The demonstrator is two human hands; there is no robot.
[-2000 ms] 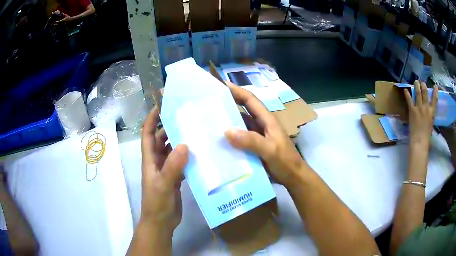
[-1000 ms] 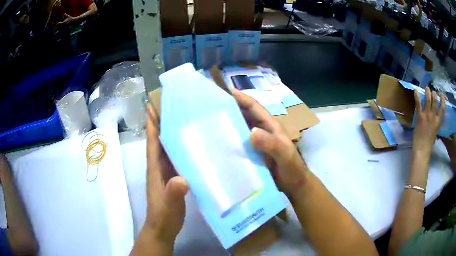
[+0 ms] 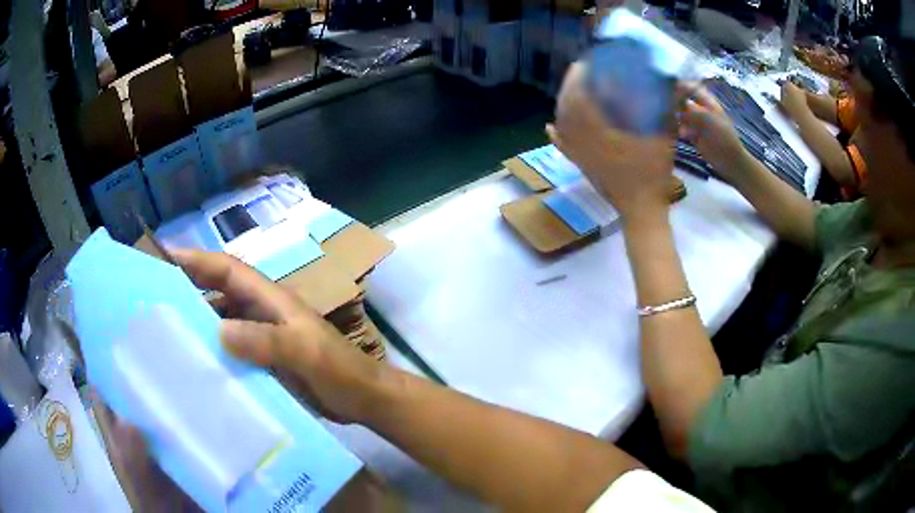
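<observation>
The light blue humidifier box (image 3: 191,391) is at the lower left, tilted in the air above the bench, with its white cylinder picture facing me. Its narrowed flap end points to the upper left and the "HUMIDIFIER" lettering is at the lower right. My right hand (image 3: 301,346) holds its right side, thumb on the printed face. My left hand (image 3: 130,451) is blurred and mostly hidden along the box's left side. Behind the box, the stack of flat boxes (image 3: 296,250) shows printed tops and brown layered edges.
Erected boxes (image 3: 171,175) stand behind, beside a metal post (image 3: 45,150). A dark green conveyor (image 3: 401,140) runs beyond the white bench (image 3: 492,321). A person in green at right holds up a blurred blue box (image 3: 630,85). Another carton (image 3: 562,215) and rubber bands (image 3: 58,431) lie on the bench.
The view has swung right, so my hands and the box appear farther left. The neighbour's hands have raised a box from the bench. My grip stays on the box.
</observation>
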